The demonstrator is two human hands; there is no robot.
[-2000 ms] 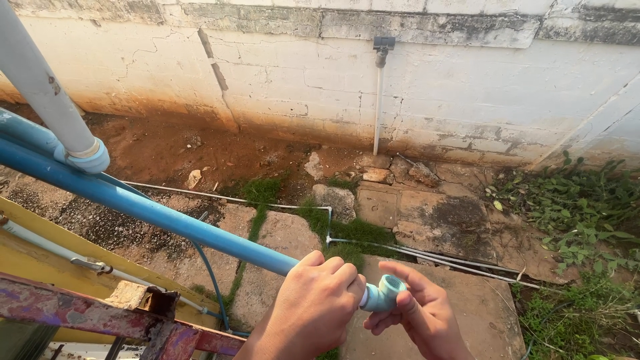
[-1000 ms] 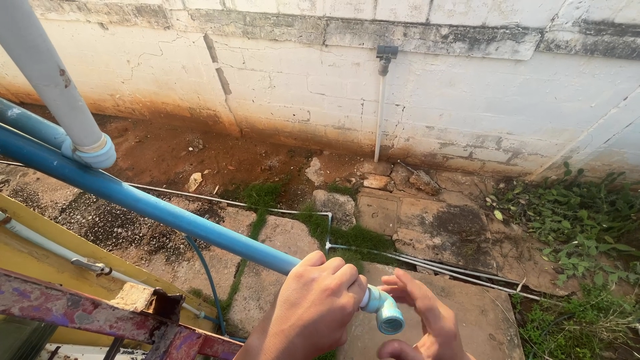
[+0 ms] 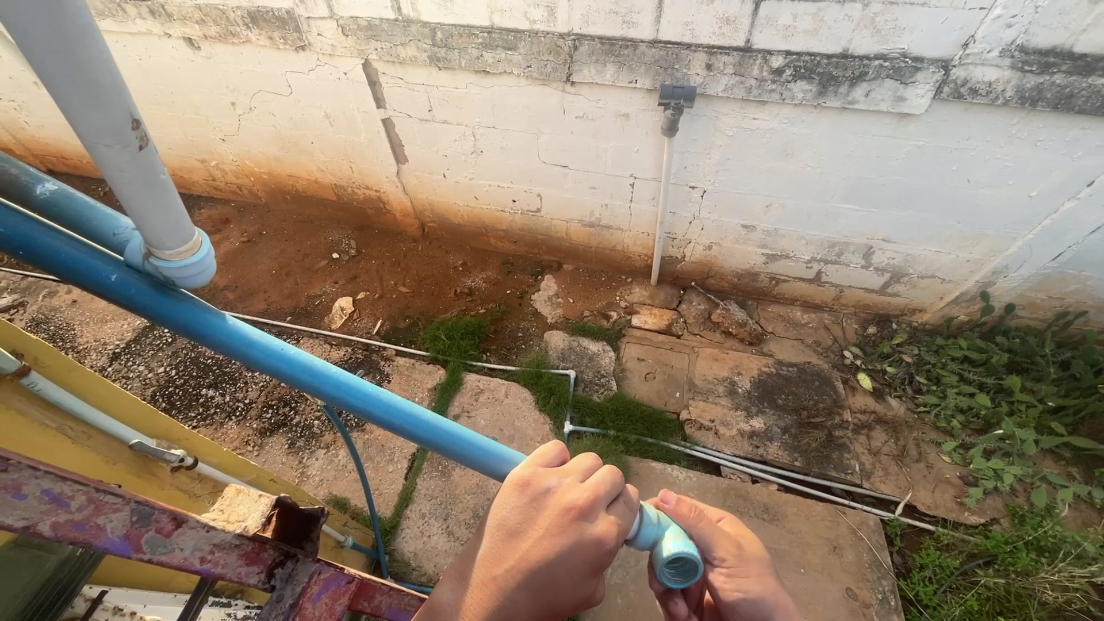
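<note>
A long blue PVC pipe (image 3: pixel 345 392) slants down from the upper left to my hands at the lower middle. My left hand (image 3: pixel 552 535) is closed around its near end. Just beyond my left fingers, a light blue threaded PVC elbow (image 3: pixel 662 543) sits on a short white piece at the pipe's end, its threaded opening facing down toward me. My right hand (image 3: pixel 720 561) grips the elbow from the right, thumb on top and fingers beneath. How the pipe end joins the elbow is hidden by my left hand.
A grey pipe (image 3: pixel 129 121) with a light blue fitting stands over the blue pipe at left. Below lie a rusty painted metal frame (image 3: pixel 129 526) and a yellow wall (image 3: pixel 216 474). Thin white pipes (image 3: pixel 776 479) cross the paving. A white block wall (image 3: pixel 517 155) bears an upright pipe (image 3: pixel 663 207). Plants (image 3: pixel 1018 388) grow right.
My right hand has closed on the elbow again after its fingers stood apart a second ago. The elbow's opening has turned from facing up and right to facing down. My left hand keeps its hold.
</note>
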